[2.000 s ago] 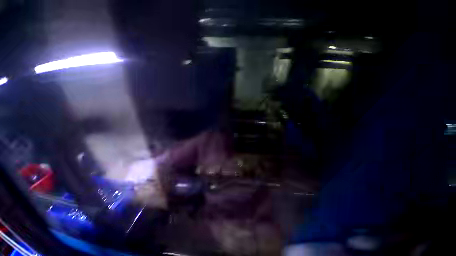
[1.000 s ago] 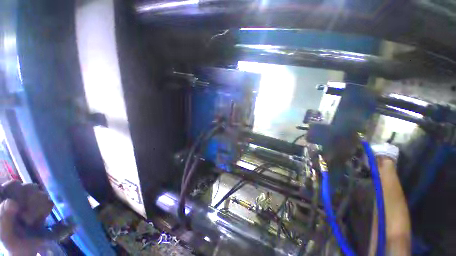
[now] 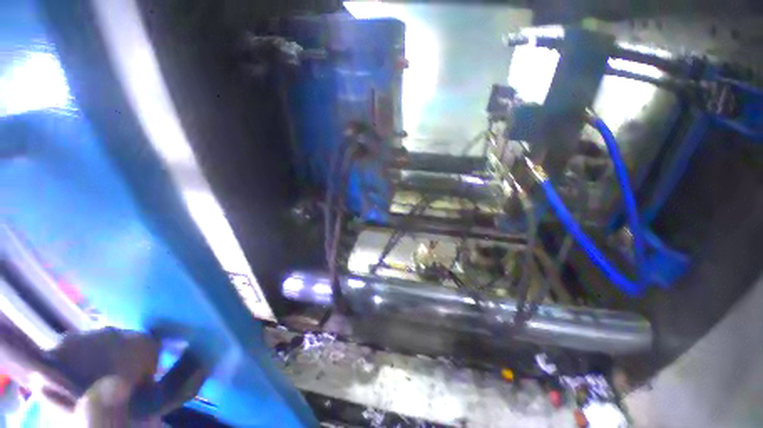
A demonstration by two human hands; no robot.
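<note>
The blue safety door (image 3: pixel 109 201) slants across the left side. My left hand (image 3: pixel 104 393) is at the lower left, blurred and cut off by the edge, closed around the door's dark handle (image 3: pixel 188 376). The mould area lies open to view: a blue block (image 3: pixel 347 100) on the left and a dark block (image 3: pixel 577 75) on the right, with a pale panel between them. Bright blue hoses (image 3: pixel 577 238) hang from the right block. My right hand is not visible; a small white blurred thing (image 3: pixel 604 415) at the bottom right cannot be identified.
A thick shiny tie bar (image 3: pixel 468 305) crosses below the mould. Dark hoses (image 3: pixel 336 201) hang at the left block. A pale ledge (image 3: pixel 418 389) in front carries whitish scraps and small orange and red bits. A grey panel (image 3: pixel 711 368) borders the lower right.
The view has tilted down and the blue door now covers more of the left. My right hand and forearm, earlier by the right mould block, are gone from there.
</note>
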